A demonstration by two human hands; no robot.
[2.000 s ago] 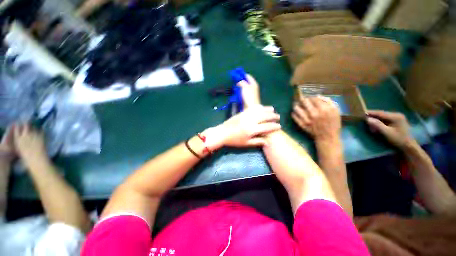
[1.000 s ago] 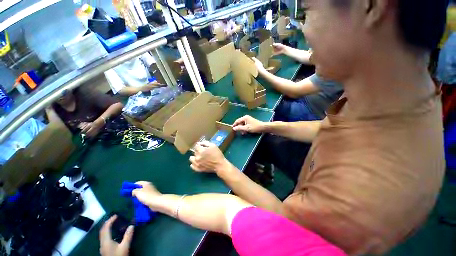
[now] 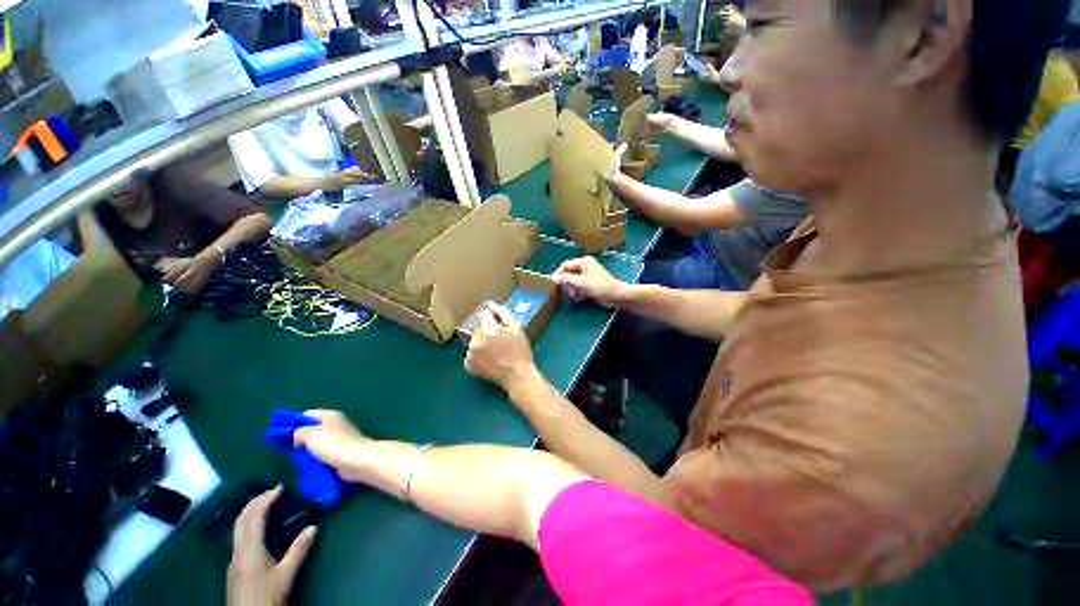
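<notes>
My right hand (image 3: 335, 443) holds a bright blue cloth (image 3: 310, 464), bunched, with part hanging down at the lower left. My left hand (image 3: 268, 556) is below it at the bottom edge, partly cut off, with thumb and fingers around a black power adapter (image 3: 288, 516). The cloth's lower end is beside the adapter; whether they touch I cannot tell. A black adapter pile (image 3: 71, 485) lies at the far left on a white sheet (image 3: 178, 456), with a single black block at its near side.
A person in a brown shirt (image 3: 865, 391) sits close at right, hands at an open mailer box (image 3: 539, 301). Beyond are a divider tray (image 3: 397, 255) with plastic bags, yellow-green strands (image 3: 310, 310) and black cables. A raised shelf rail (image 3: 225, 130) crosses the upper left; other people sit beyond.
Since two seconds ago the view has swung right and my crossed arms have parted. Over the last second, both hands stay close together with cloth and adapter, and the neighbour's hands remain at the mailer box.
</notes>
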